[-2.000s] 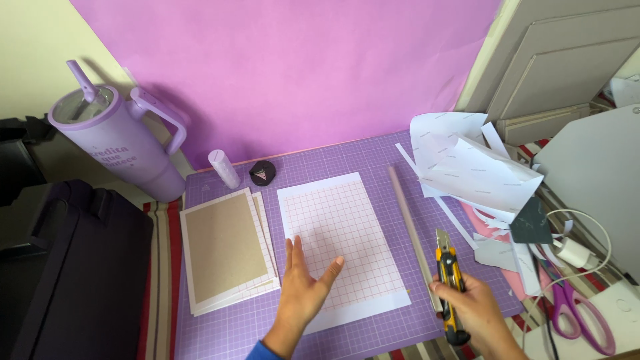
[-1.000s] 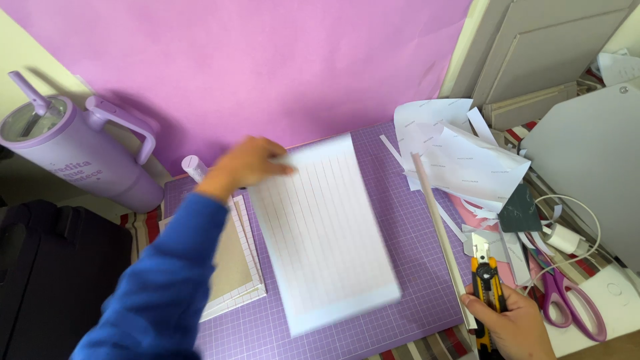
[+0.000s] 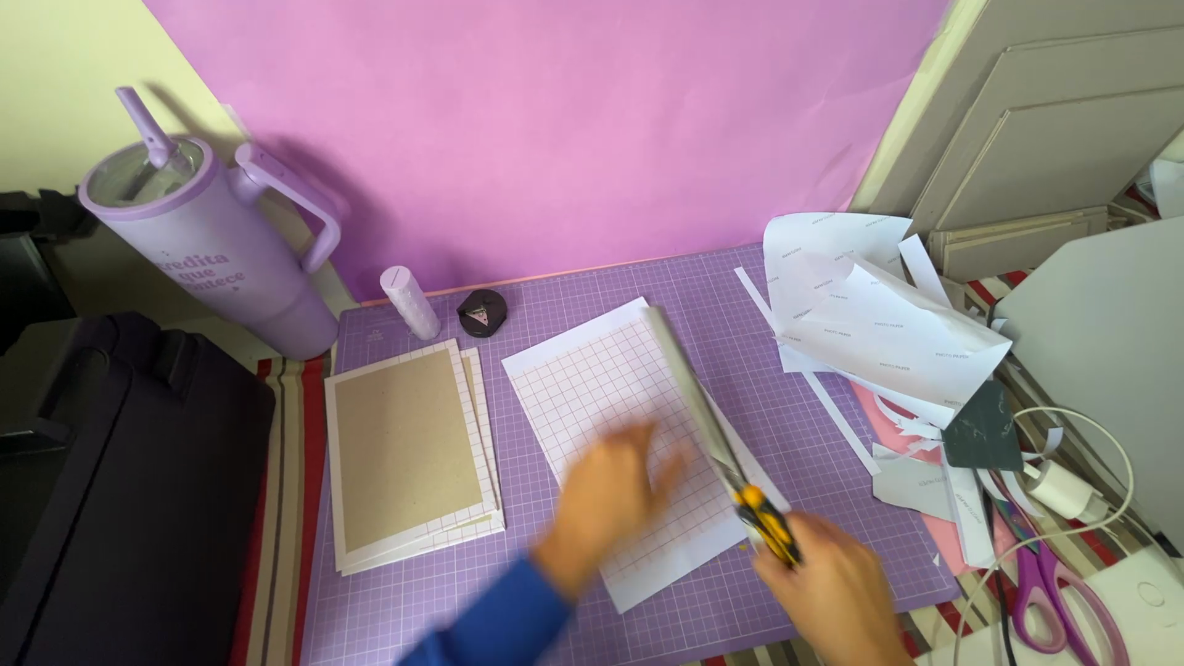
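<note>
My right hand (image 3: 828, 583) grips a yellow and black utility knife (image 3: 766, 523), its blade pointing up and away. A long grey metal ruler (image 3: 689, 384) lies over the right part of a white sheet with a printed red grid (image 3: 592, 398); its near end is by the knife, and whether that hand also holds it I cannot tell. Blurred over the sheet's lower middle is my left hand (image 3: 610, 499), fingers apart, no object visible in it. Left of the sheet sit stacked grey boards with gridded paper borders (image 3: 407, 453), on the purple cutting mat (image 3: 740, 620).
A lilac tumbler (image 3: 222, 250), a small pale cylinder (image 3: 410, 303) and a black round object (image 3: 483, 313) stand at the left and back. Crumpled white paper (image 3: 879, 324), paper strips, purple-handled scissors (image 3: 1064, 592) and a white charger (image 3: 1068, 490) with its cable are at the right.
The gridded sheet now lies angled on the mat, after being in my left hand a second ago. The ruler has moved left onto it, with the knife. My left hand has come back nearer me.
</note>
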